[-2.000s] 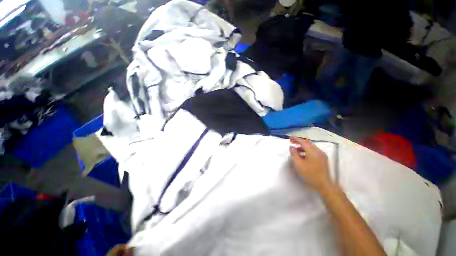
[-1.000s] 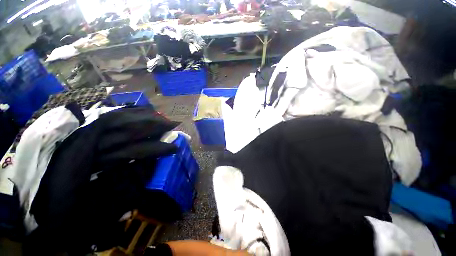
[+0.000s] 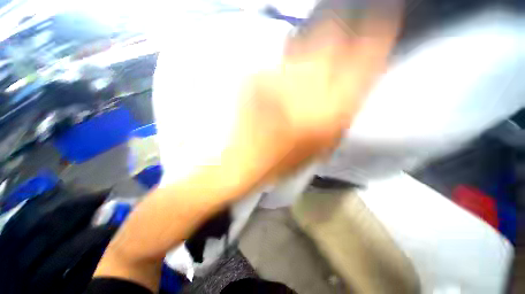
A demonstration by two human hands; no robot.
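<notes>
My left hand is large, close to the camera and strongly blurred, its forearm rising from the lower left. It appears closed on the white garment, which is raised in front of me. The fingertips are not sharp. White cloth shows on both sides of the hand, partly overexposed, with dark cloth at the top right. Below the raised cloth, a beige padded board lies uncovered beside the white pressing table. My right hand cannot be made out.
A blue crate stands on the floor at left, with another blue container holding beige material beside it. Dark cloth lies at lower left. A red item is beyond the table at right.
The garment has been lifted off the board towards the camera. My left forearm has risen from the bottom edge across the middle. The view has swung back to the right.
</notes>
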